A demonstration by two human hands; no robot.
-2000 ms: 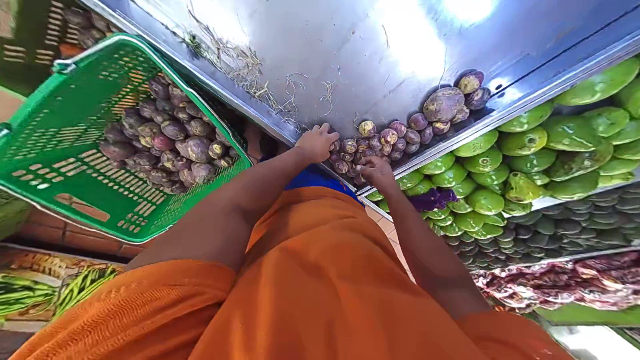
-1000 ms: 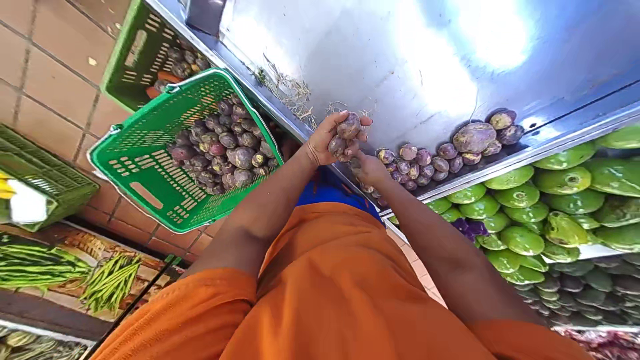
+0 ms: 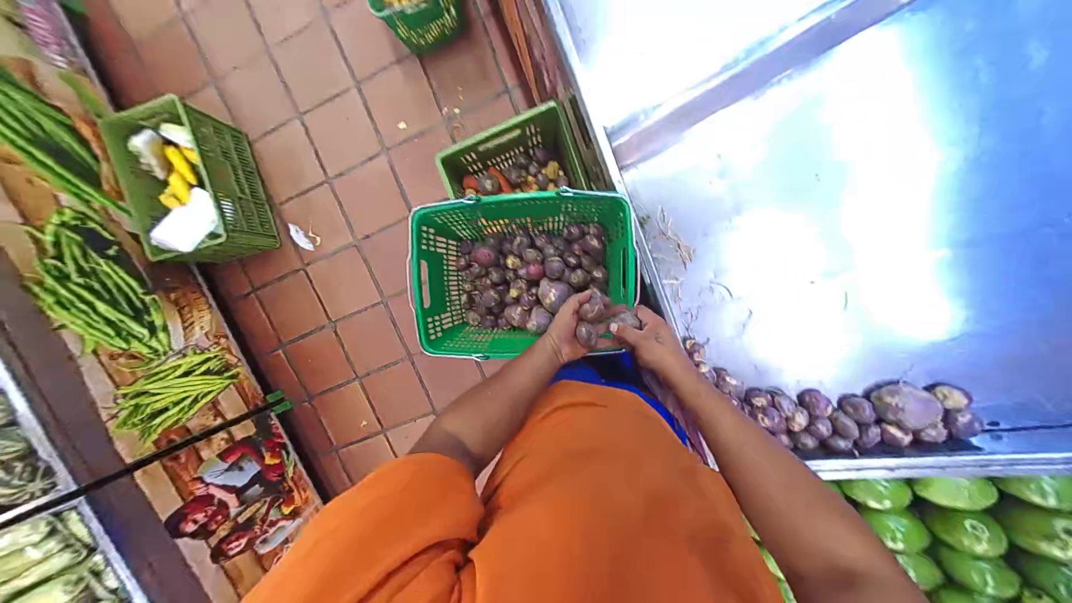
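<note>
Over the near right corner of a green plastic shopping basket (image 3: pixel 423 335), my left hand (image 3: pixel 572 328) is cupped around several small purple-brown beets (image 3: pixel 590 311). My right hand (image 3: pixel 649 339) meets it from the right, with its thumb and fingers on one of the same beets. Many round beets (image 3: pixel 523 272) lie in the basket, among them a few bigger ones. A row of similar beets (image 3: pixel 825 419) sits along the near edge of the metal display tray (image 3: pixel 837 251), one of them much larger.
Behind the basket stands a green crate (image 3: pixel 502 138) with carrots and beets. Another crate (image 3: pixel 243 201) holding yellow items is on the tiled floor at left. Green beans (image 3: pixel 172 389) lie on a left stand. Large green vegetables (image 3: pixel 967 532) fill the lower right. Dry roots (image 3: pixel 670 239) litter the tray.
Both hands have moved from the tray's near corner to above the basket, with beets held between them. The view has swung left.
</note>
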